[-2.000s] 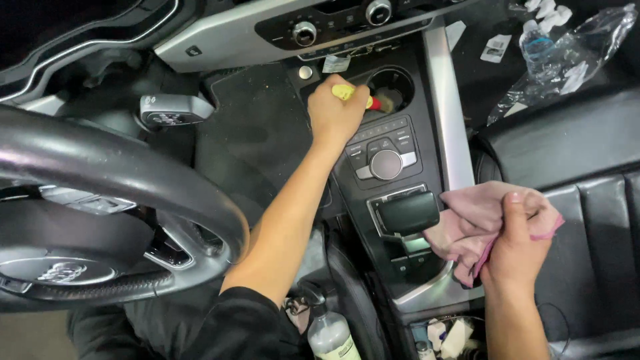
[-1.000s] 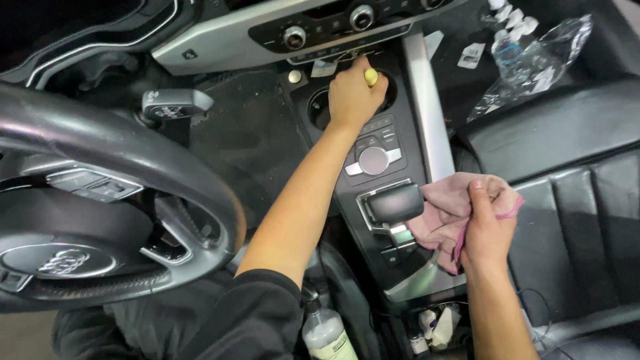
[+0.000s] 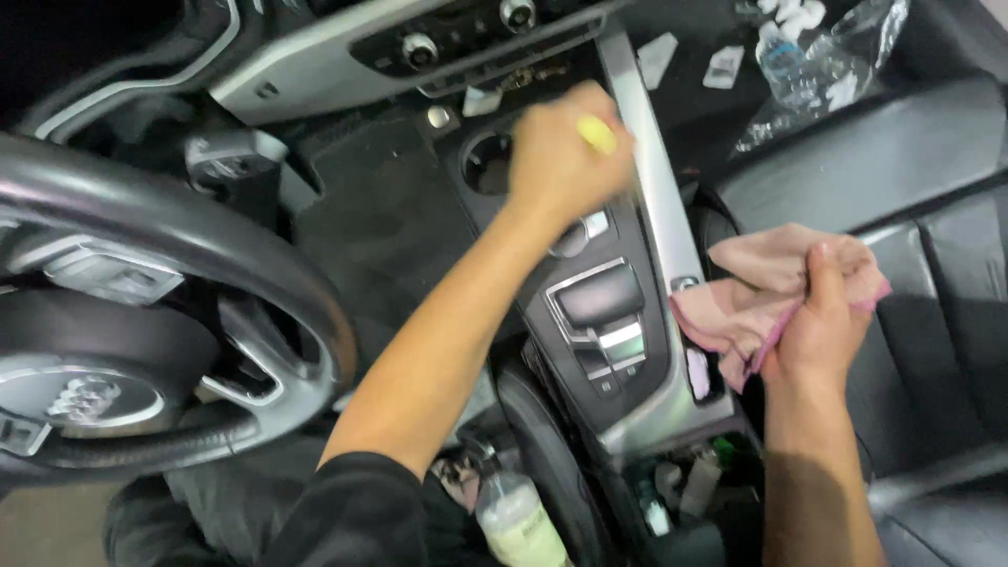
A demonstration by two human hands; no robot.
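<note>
Over the right side of the centre console (image 3: 504,260), by the cup holder (image 3: 488,164), my left hand (image 3: 571,157) is closed on a yellow handle (image 3: 597,134); its working end is hidden beneath the hand, which is blurred. An earlier view shows a red part and bristles near this handle, so it looks like a brush. My right hand (image 3: 819,331) grips a pink cloth (image 3: 756,268) beside the gear selector (image 3: 602,295), above the console's silver trim. The rotary control knob (image 3: 571,240) is partly covered by my left forearm.
The steering wheel (image 3: 260,244) fills the left. A spray bottle (image 3: 520,520) stands below by the seat edge. Small items lie in the open armrest bin (image 3: 693,488). Clear plastic and a bottle (image 3: 780,63) lie in the passenger footwell, beyond the black leather seat (image 3: 858,173).
My left hand has moved off the right cup holder area where it worked two seconds ago, shifting slightly along the console's right edge. The cloth remains in my right hand.
</note>
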